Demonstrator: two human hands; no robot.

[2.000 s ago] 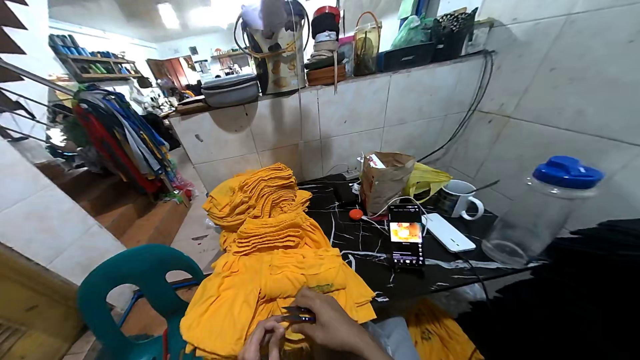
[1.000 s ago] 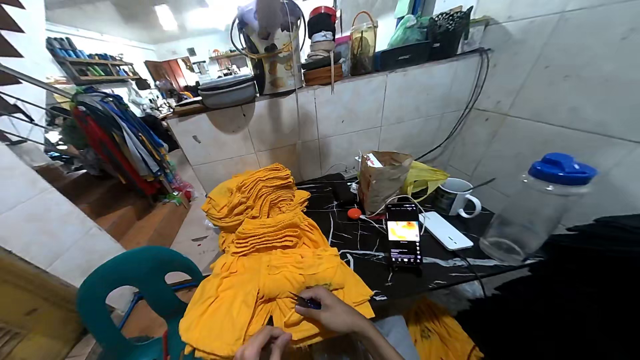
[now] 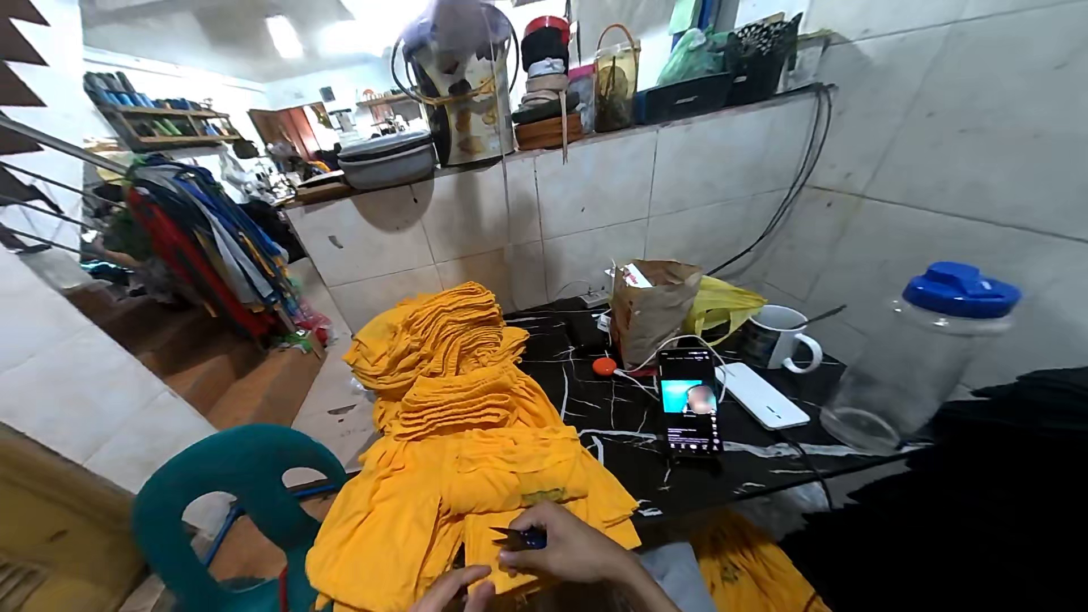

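Note:
My right hand [image 3: 568, 544] holds a small pair of dark thread snips [image 3: 520, 538], their blades pointing left over the yellow cloth. At the bottom edge, my left hand [image 3: 455, 588] rests at the near part of the same yellow fabric [image 3: 399, 518], its fingers partly cut off by the frame; whether it pinches the cloth is unclear. Behind lies a folded stack of yellow garments [image 3: 450, 340] in layers. A small printed or stitched mark shows on the cloth just above the snips.
On the black marble-patterned table [image 3: 629, 476] stand a phone [image 3: 688, 404], a white power bank [image 3: 762, 396], a mug [image 3: 778, 337], a paper bag [image 3: 650, 310] and a clear jug [image 3: 918, 357]. A green plastic chair [image 3: 242, 476] is at left, dark cloth [image 3: 960, 510] at right.
The right hand with the snips moved right and away from the left hand after the two were close together two seconds ago. The phone's picture has changed.

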